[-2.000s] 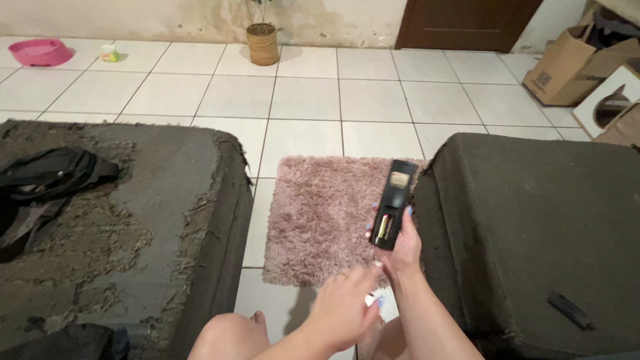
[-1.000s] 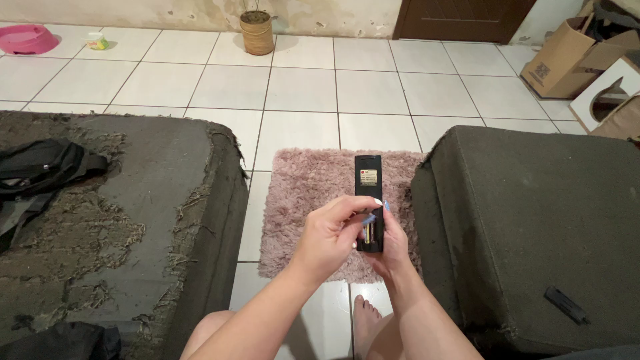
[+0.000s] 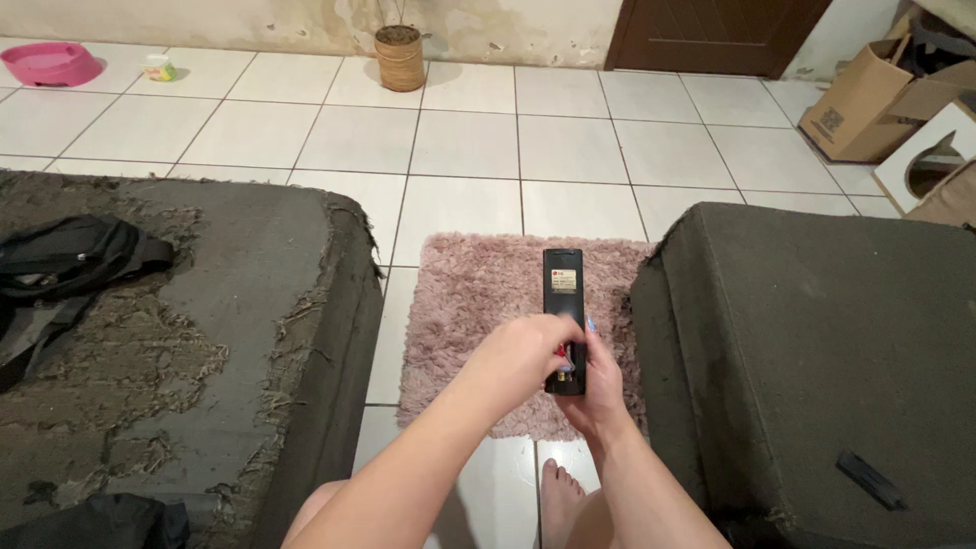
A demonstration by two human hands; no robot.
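Note:
A black LG remote control (image 3: 563, 305) is held back side up above the pink rug, its lower end towards me. My right hand (image 3: 598, 377) grips it from the right and below. Over its open battery compartment, my left hand (image 3: 526, 354) pinches a small battery with a red part (image 3: 563, 351) between thumb and fingers, partly hidden by the fingers. Some metal or yellow shows in the compartment below the fingertips. A small black cover (image 3: 870, 479) lies on the right-hand dark sofa seat.
A shaggy pink rug (image 3: 473, 305) lies on white tiles between two dark upholstered seats (image 3: 846, 335), the left one badly frayed and holding a black bag (image 3: 76, 255). Farther off are a potted plant (image 3: 399, 61), pink basin (image 3: 49, 65), small tub (image 3: 158, 69) and cardboard box (image 3: 862, 103).
My left hand, apart from the remote two seconds ago, is now at its battery compartment. The remote has gone from tilted to nearly straight. A red part now shows between the left fingers.

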